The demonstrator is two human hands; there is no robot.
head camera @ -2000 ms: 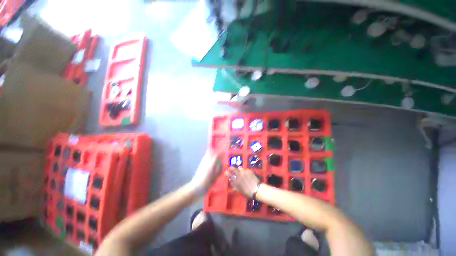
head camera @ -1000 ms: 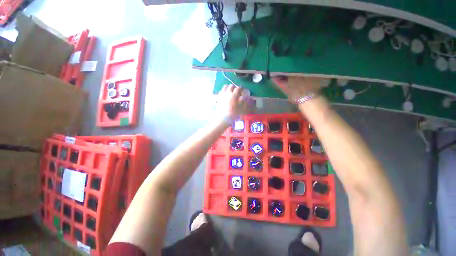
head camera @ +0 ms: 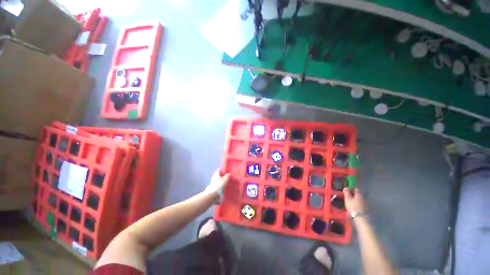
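Observation:
The red compartment tray lies in front of me, with the left column of pockets empty and smartwatch bodies in the others. Several watches near the left have lit screens, one yellowish; most others are dark. My left hand is at the tray's left edge with fingers on the rim. My right hand is at the right edge, below the green tape, fingers on the rim. A dark watch body sits at the left end of the lower shelf.
The green charging rack with white charging pucks and black cables stands beyond the tray. Stacked red trays lean at left beside cartons. A narrow red tray lies on the floor.
Both hands have come back from the lower shelf to the tray's two side edges. A dark watch body now shows on the lower shelf's left end. Some lower watch screens have gone dark.

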